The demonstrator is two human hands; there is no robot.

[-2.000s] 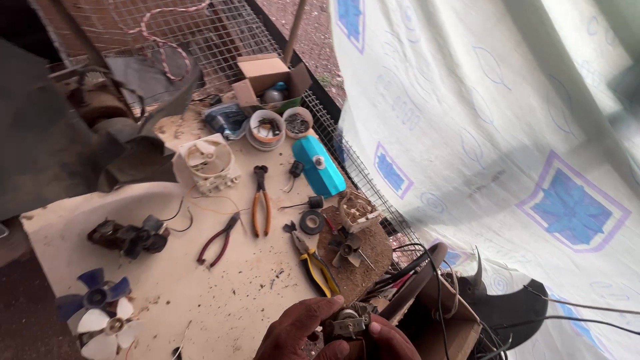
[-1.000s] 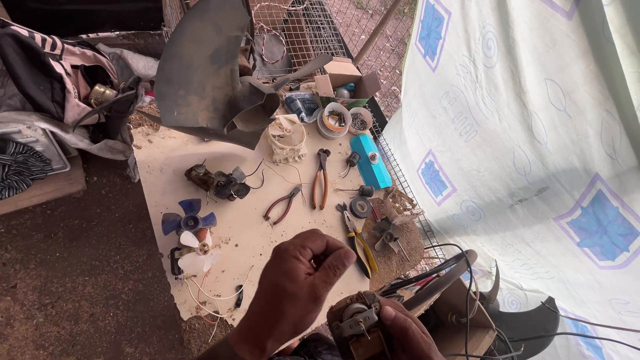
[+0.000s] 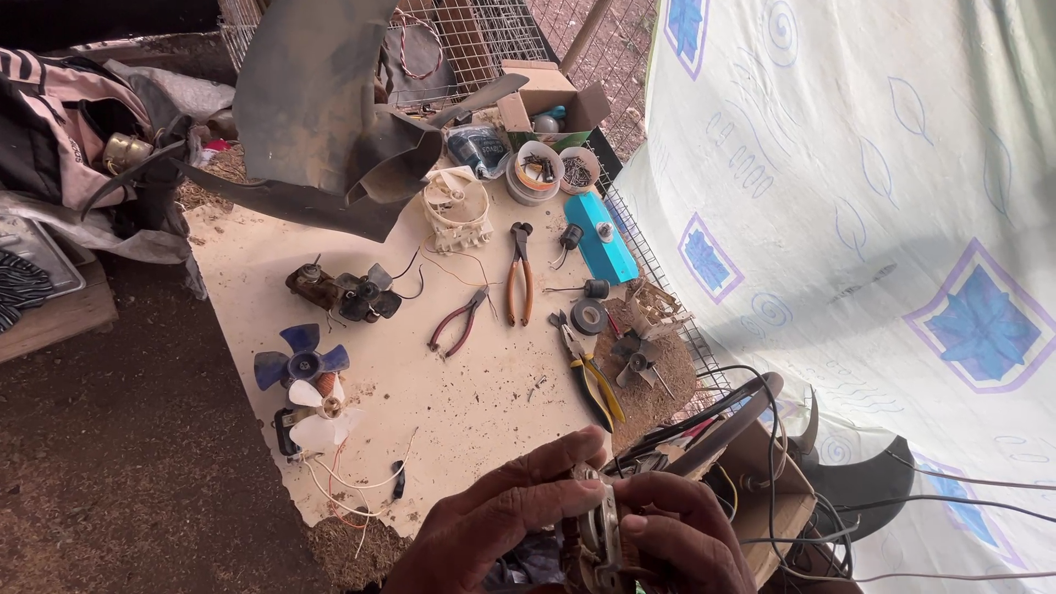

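Observation:
At the bottom of the head view, my left hand (image 3: 503, 511) and my right hand (image 3: 685, 528) both grip a small electric motor (image 3: 596, 532) with a metal bracket, held in front of the table's near edge. Fingers hide part of it. Just beyond lie combination pliers (image 3: 590, 375) with yellow and black handles. Further back are orange-handled end cutters (image 3: 520, 276), red-handled cutters (image 3: 459, 322) and a roll of black tape (image 3: 589, 316). To the left lie a motor with a dark fan (image 3: 365, 294), a blue fan (image 3: 304, 361) and a white fan (image 3: 326, 417).
A large dark fan blade (image 3: 305, 107) overhangs the table's back left. Tubs of small hardware (image 3: 538, 169), an open cardboard box (image 3: 544, 91) and a turquoise block (image 3: 601, 239) stand at the back. Cables (image 3: 771, 445) tangle around a box at right, beside a hanging patterned cloth (image 3: 841, 206).
My left hand was raised apart from the motor one second ago; now its fingers are on it. The motor has turned in my hands.

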